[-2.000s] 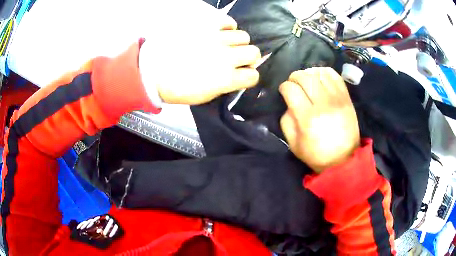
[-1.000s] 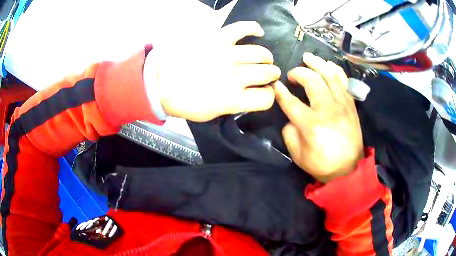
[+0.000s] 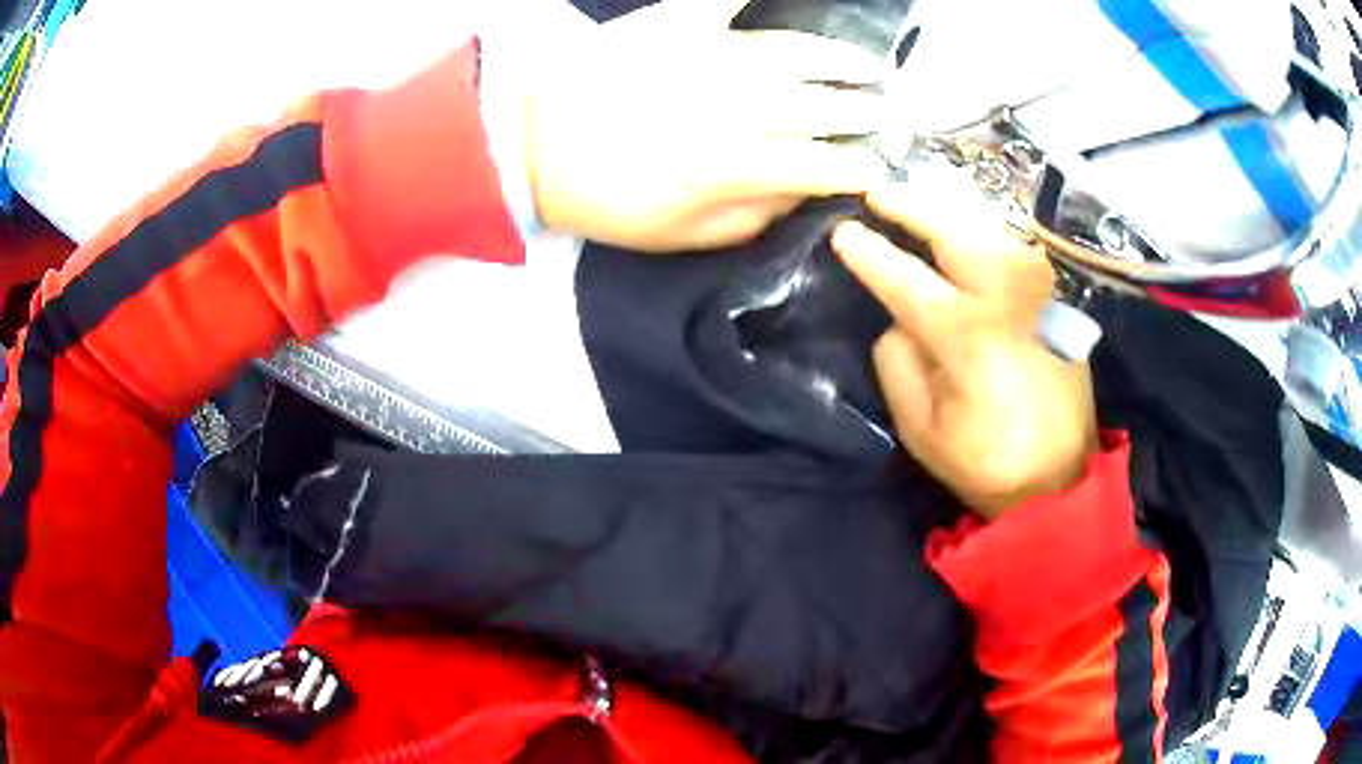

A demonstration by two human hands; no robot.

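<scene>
A black garment (image 3: 672, 343) lies on the white table under both hands and hangs to the right. A long black sleeve-like part (image 3: 642, 537) with a pale thread line lies nearest my body. My left hand (image 3: 702, 142) lies on the cloth by the machine's needle area, overexposed, its fingertips partly lost in glare. My right hand (image 3: 978, 329) presses the cloth with its fingers extended, index fingertip beside the left hand. The metal presser and needle parts (image 3: 993, 157) are just past the fingertips; the needle tip is hidden.
The white sewing machine head with a blue stripe (image 3: 1195, 120) is at the upper right. A clear guard with a red edge (image 3: 1247, 296) and a grey-white knob (image 3: 1068, 332) are beside my right hand. A ruler strip (image 3: 381, 396) runs along the near table edge. Blue material (image 3: 224, 560) is lower left.
My left hand has moved right and up to the needle area, and the cloth beneath has shifted. My right hand's fingers, earlier curled, are extended. The machine head shows more fully as the view shifts.
</scene>
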